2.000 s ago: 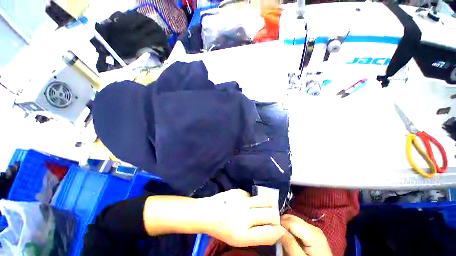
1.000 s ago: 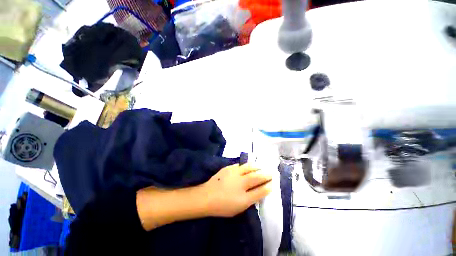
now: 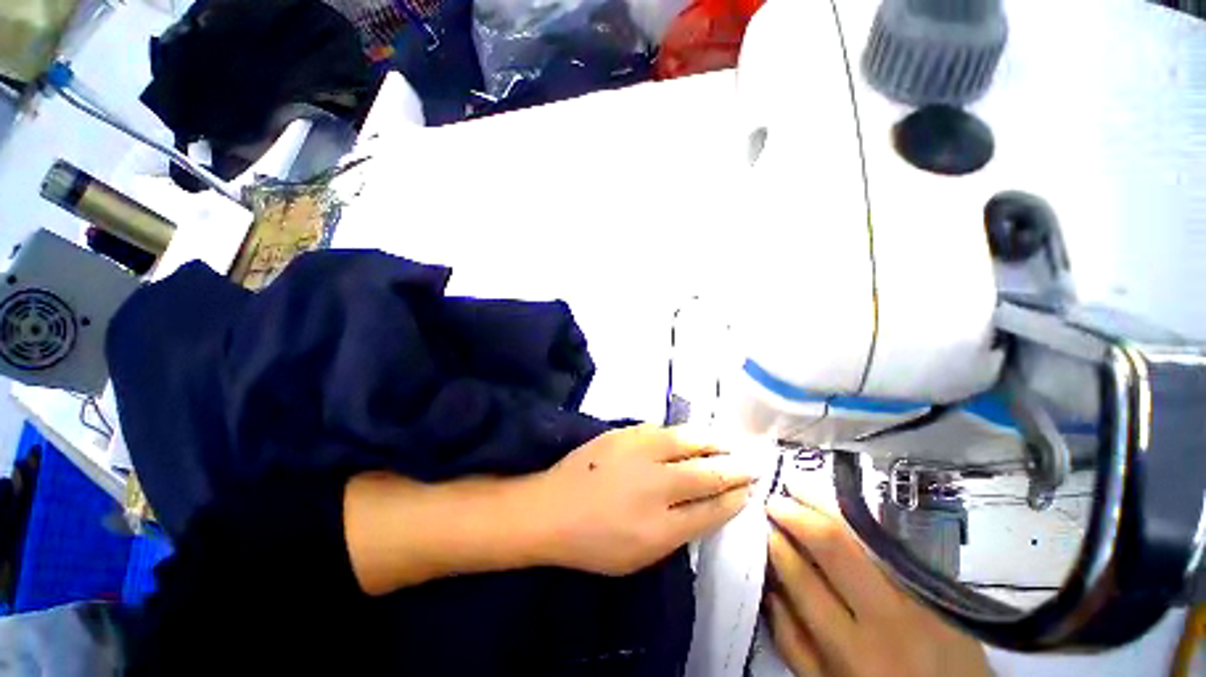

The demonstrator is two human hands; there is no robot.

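Observation:
The dark navy garment (image 3: 357,357) lies heaped left of the needle area, partly under my left forearm. A white-faced waistband strip (image 3: 722,602) runs from the lower edge up to the machine head. My left hand (image 3: 648,500) is bare and lies flat on the cloth and strip, fingertips close to the presser foot area. My right hand (image 3: 860,595) is at the strip's right edge, partly behind the curved take-up guard (image 3: 1124,489), its fingertips near my left ones. The needle and foot are hidden by glare and the head.
The white machine head (image 3: 860,238) with its grey ribbed knob (image 3: 936,53) fills the upper right. A grey box with a fan (image 3: 46,324) stands at the left. Black cloth (image 3: 258,73) lies at the back left. A blue crate (image 3: 80,516) is below the table.
The view has moved closer to the machine head. My right hand, out of view a second ago, is now by the strip. The white strip now lies under the fingers near the needle area.

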